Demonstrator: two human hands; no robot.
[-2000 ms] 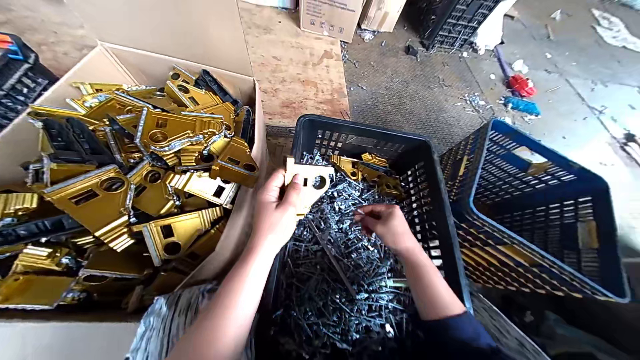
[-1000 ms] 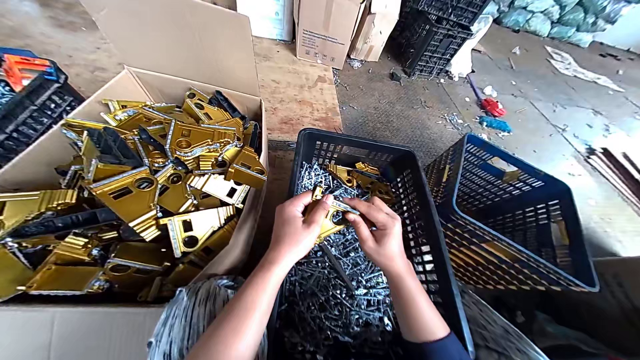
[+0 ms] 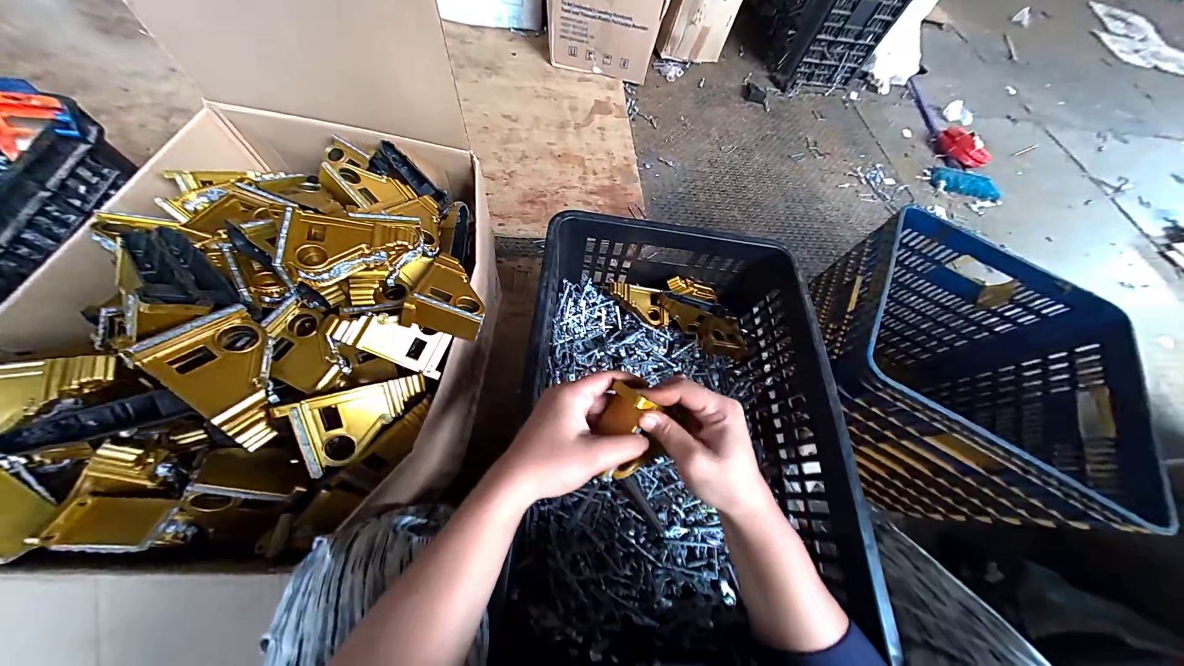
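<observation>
Over a black plastic crate, my left hand grips a gold-coloured metal part from its left side. My right hand pinches the same part at its right edge with thumb and fingers. Whether a small screw sits between those fingertips I cannot tell. Beneath both hands lies a heap of loose screws, with a dark, narrow tool resting on it. Several gold parts lie at the crate's far end.
An open cardboard box at left holds many gold and black parts. Stacked blue crates stand at right. Behind are a printed carton, a plywood sheet, another black crate and a red and blue brush-like thing.
Two seconds ago my right hand was at the screws, apart from my left; now both are together on the gold part. The part has been turned from its flat-facing pose.
</observation>
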